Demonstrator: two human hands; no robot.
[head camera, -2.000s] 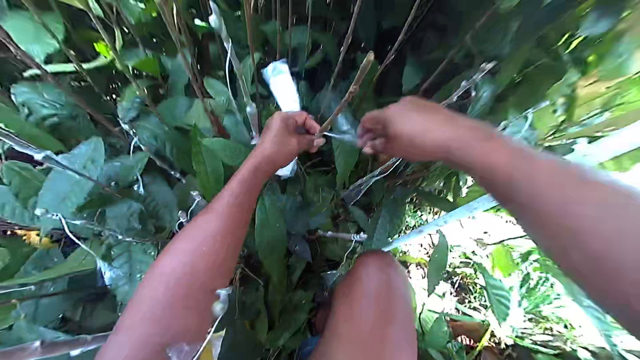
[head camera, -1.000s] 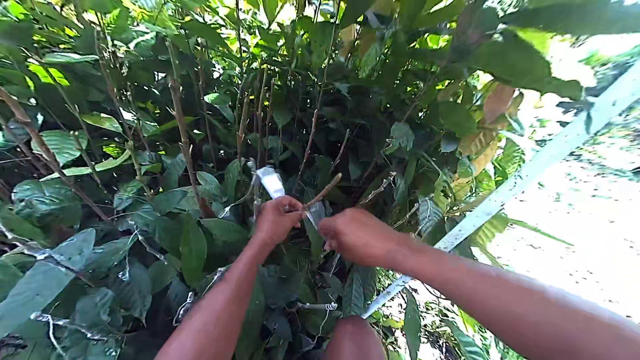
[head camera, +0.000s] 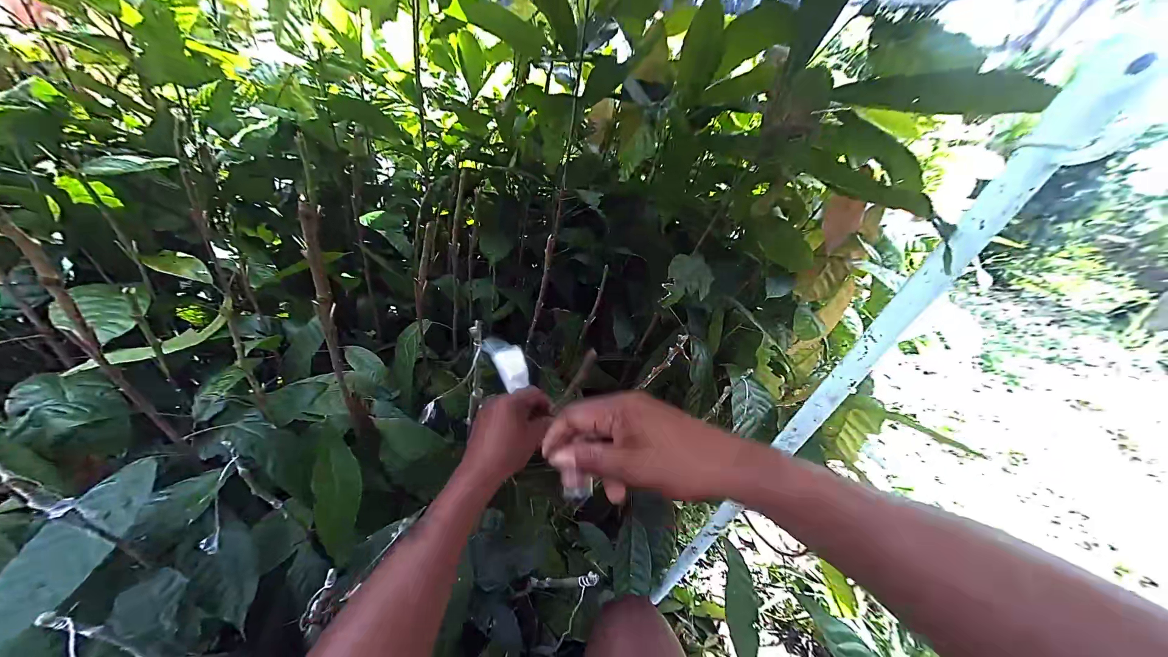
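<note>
My left hand (head camera: 511, 429) is closed at the lower middle, around a cut plant stem (head camera: 580, 374) whose brown end sticks up between the hands. A white plastic strip (head camera: 507, 363) rises from behind its fingers. Close against it on the right, my right hand (head camera: 630, 443) has bent fingers and is blurred. A small clear piece of film (head camera: 575, 482) shows below its fingertips; whether the fingers pinch it is hard to tell. The stem's lower part is hidden by both hands.
Leafy plants with upright woody stems (head camera: 319, 292) surround the hands. A pale painted pole (head camera: 839, 383) slants along the right. Stubs wrapped in clear film (head camera: 566, 581) stand low down near my knee (head camera: 631, 630). Sunlit ground (head camera: 1031, 438) lies beyond the pole.
The view has tilted up, showing more plants and the pole. Two seconds ago my hands were apart with a thin strip stretched between them; now the right hand is against the left.
</note>
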